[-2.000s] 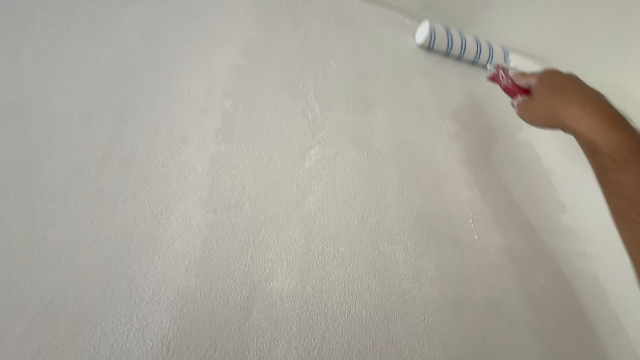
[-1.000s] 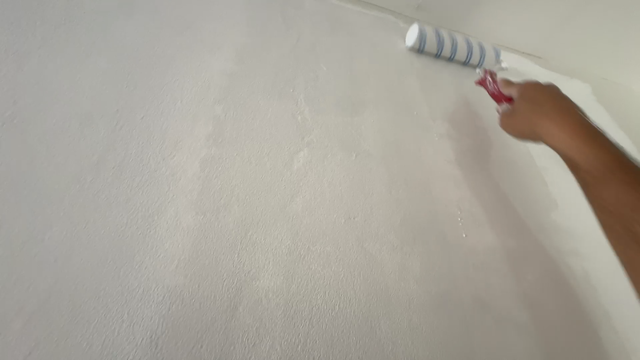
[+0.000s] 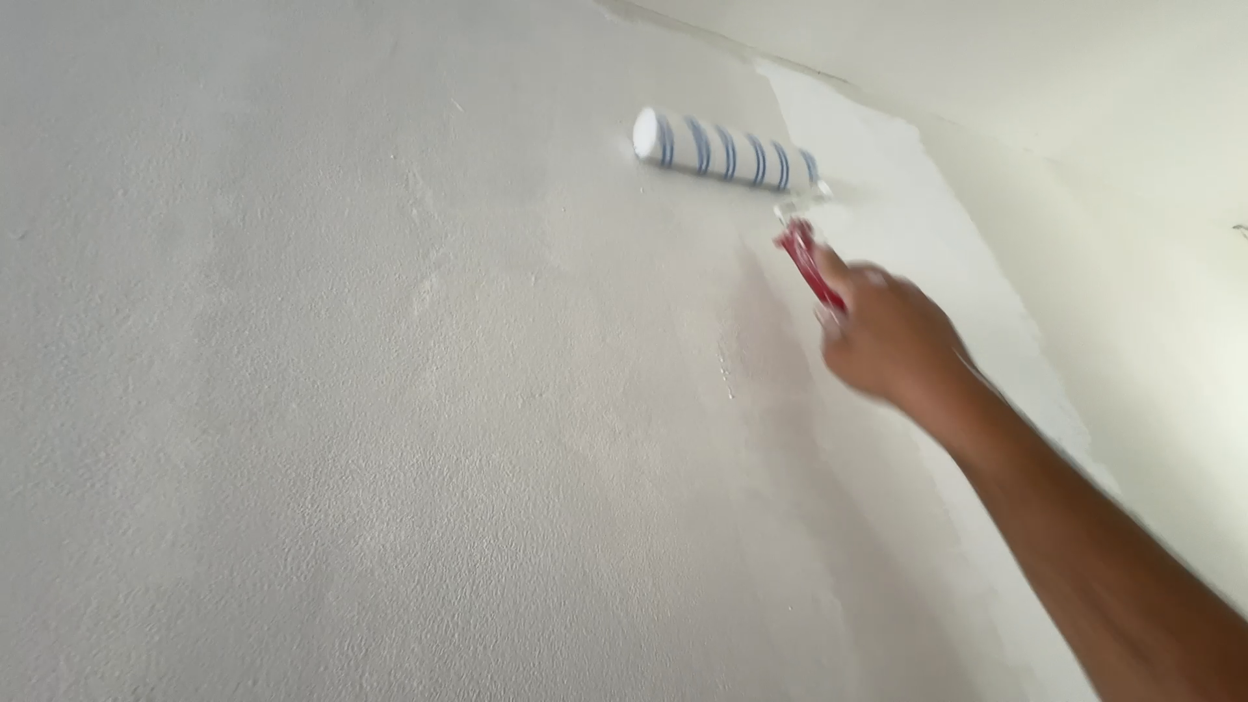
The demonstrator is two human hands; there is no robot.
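Note:
My right hand (image 3: 882, 331) is closed around the red handle of a paint roller (image 3: 726, 151), its arm reaching in from the lower right. Blue stripes ring the white roller sleeve, which lies against the upper part of a textured wall (image 3: 390, 390), tilted a little down to the right. White paint marks the handle and the frame near the sleeve. Beside the sleeve's right end is a brighter white painted strip (image 3: 877, 146). My left hand is out of view.
The wall's top edge (image 3: 721, 41) slants down to the right, where it meets a pale adjoining surface (image 3: 1102, 214). Below the roller, a shadow of the arm falls on the wall. A small raised streak (image 3: 724, 369) shows left of the hand.
The roller and my right hand have moved down and away from the wall's top edge. More of the bright white strip shows at the upper right.

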